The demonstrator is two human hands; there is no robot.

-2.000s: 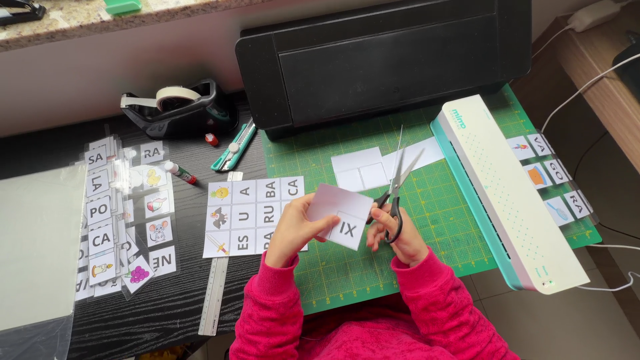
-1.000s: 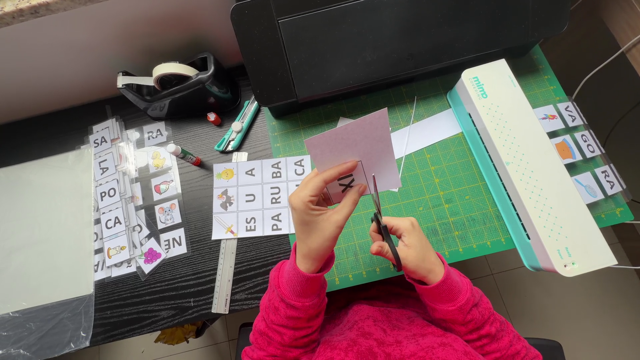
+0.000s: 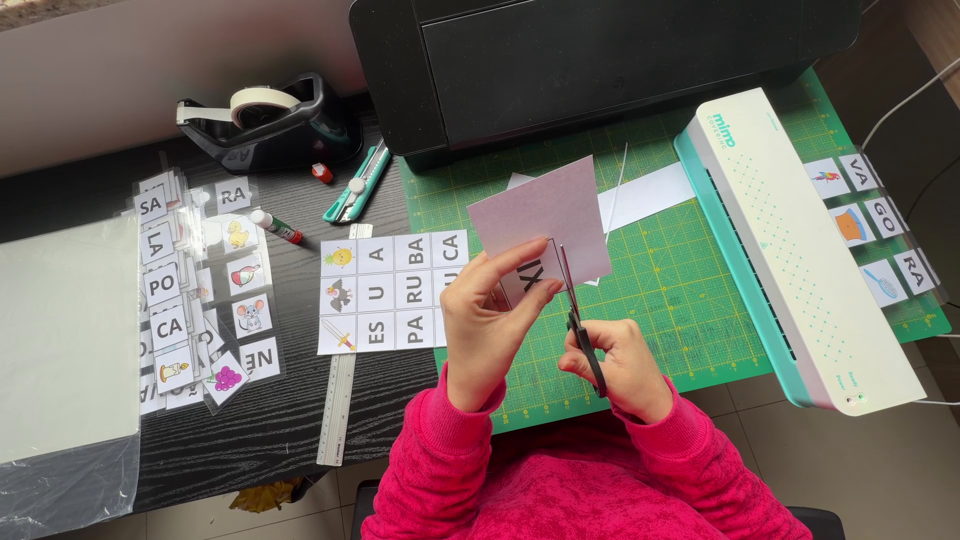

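My left hand (image 3: pixel 499 311) pinches a piece of white paper (image 3: pixel 547 206), raised above the green cutting mat (image 3: pixel 645 307); printed letters show on it beside my thumb. My right hand (image 3: pixel 619 360) has its fingers in the black handles of a pair of scissors (image 3: pixel 581 330). The narrow blades point away from me and meet the paper's lower edge. Behind the raised paper, more white paper lies on the mat, partly hidden, with a thin paper strip (image 3: pixel 619 184) nearby. A printed sheet of syllables and pictures (image 3: pixel 375 292) lies left of my left hand, over a metal ruler (image 3: pixel 337 412).
A black printer (image 3: pixel 615 67) stands at the back, a white and teal laminator (image 3: pixel 802 247) at the right with laminated cards (image 3: pixel 855 225) behind it. Leftward are a tape dispenser (image 3: pixel 285 127), a utility knife (image 3: pixel 358 184), a glue stick (image 3: pixel 277 226), card strips (image 3: pixel 166 281) and plastic sheets (image 3: pixel 67 337).
Two seconds ago the scissors stood open beside the paper; now their blades are at its edge. My left hand has turned the paper and lifted its far part. The view has shifted.
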